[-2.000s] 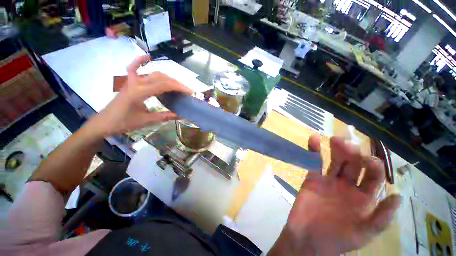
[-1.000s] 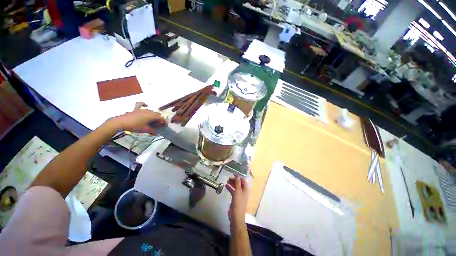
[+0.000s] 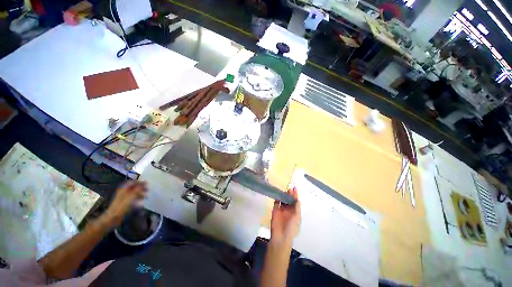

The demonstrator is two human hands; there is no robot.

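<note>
A dark grey strap piece point(image 3: 259, 186) sticks out from the right side of the roller machine point(image 3: 288, 75), beside the near glue tank point(image 3: 223, 151). My right hand point(image 3: 287, 216) holds its outer end between thumb and fingers. The other end is hidden behind the tank and end fittings. My left hand point(image 3: 126, 203) is bare and blurred, above the waste bucket point(image 3: 139, 227); its fingers are bent and I cannot tell if it holds anything. Another grey strap piece point(image 3: 335, 194) lies on the backing paper point(image 3: 314, 224) at the right.
Brown leather strips point(image 3: 196, 104) lie left of the tanks. A red-brown leather piece point(image 3: 110, 83) is on the white table point(image 3: 50, 67). More grey strips point(image 3: 325, 96) lie behind the tan board point(image 3: 314, 143). A small white item point(image 3: 374, 120) and brown strips point(image 3: 402, 141) are farther right. Cables lie left of the machine.
My left hand has left the machine's left side and moved down toward me. My right hand has moved slightly right and now holds a strap end at the machine's right side.
</note>
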